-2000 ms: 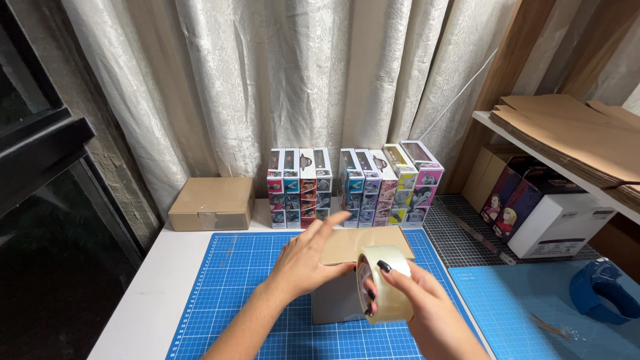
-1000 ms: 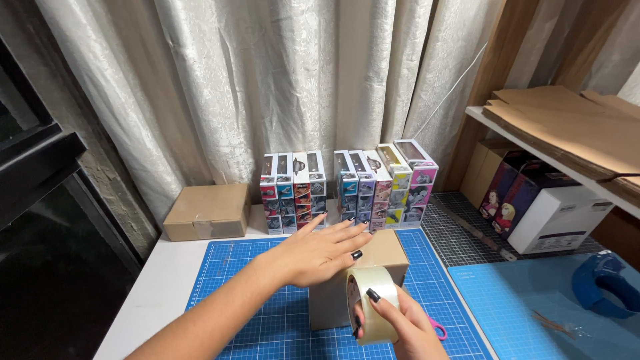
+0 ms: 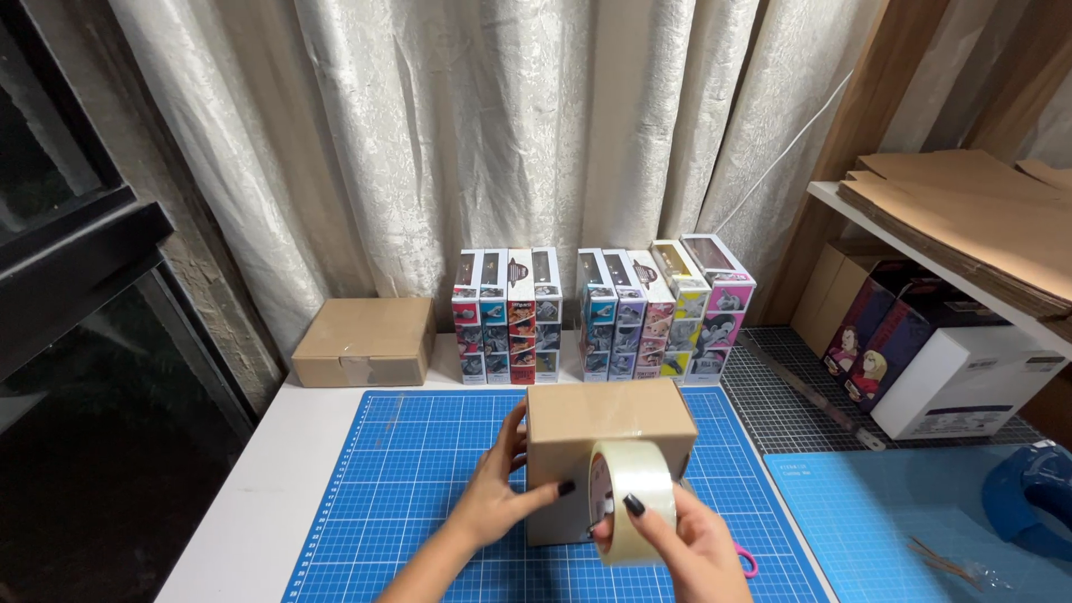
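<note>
A brown cardboard box (image 3: 610,412) stands upright on the blue cutting mat (image 3: 402,502). My left hand (image 3: 502,494) holds the box by its left side, thumb on the near face and fingers behind the left edge. In my right hand (image 3: 678,528) is a large roll of clear packing tape (image 3: 641,498), close in front of the box's near face. Clear tape shows faintly across the box's top and runs down toward the roll. Pink scissors handles (image 3: 745,559) peek out beside my right hand; their blades are hidden.
A closed cardboard box (image 3: 364,335) lies at the back left. Two rows of colourful figure boxes (image 3: 507,318) stand by the curtain. On the right are a shelf with flat cardboard (image 3: 963,209), a white box (image 3: 963,377), a steel ruler (image 3: 804,389) and a blue tape dispenser (image 3: 1026,502).
My left hand has moved from over the box's top down to its left side. The tape roll stays in my right hand, now in front of the box.
</note>
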